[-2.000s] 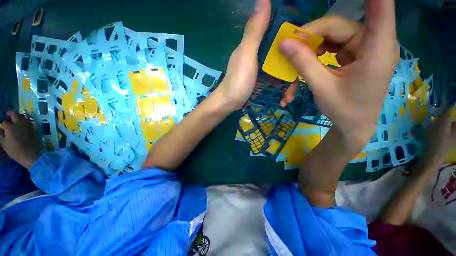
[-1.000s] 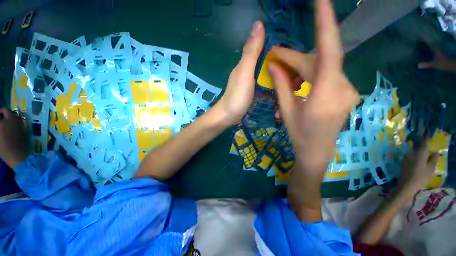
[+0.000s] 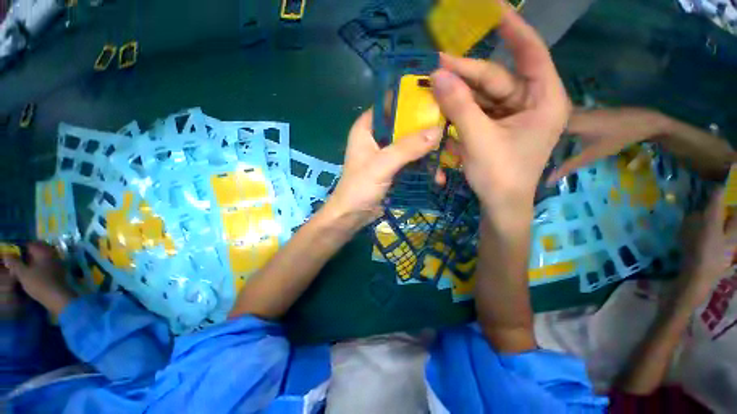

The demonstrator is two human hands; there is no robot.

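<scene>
My left hand (image 3: 368, 166) holds a dark plastic housing (image 3: 385, 89) upright, with its thumb on a yellow sticker (image 3: 416, 113) that lies over the housing's face. A small dark slot shows near the sticker's top edge. My right hand (image 3: 505, 109) is at the sticker's upper right corner, thumb and a finger close together; whether they grip it is hidden. A blurred yellow piece (image 3: 465, 23) is at the top beside my right fingers; I cannot tell if they hold it.
Light-blue sticker sheets (image 3: 190, 145) with yellow pieces fan out at left; more sheets (image 3: 602, 218) lie at right. Dark grid housings (image 3: 412, 242) are piled in front. Small yellow-edged frames (image 3: 128, 55) lie far left. Other people's hands (image 3: 638, 133) are at both sides.
My left hand has gone from flat and upright to holding the housing, with the sticker on it. My right hand's fingers have shifted. Another person's arm now reaches over the right sheets.
</scene>
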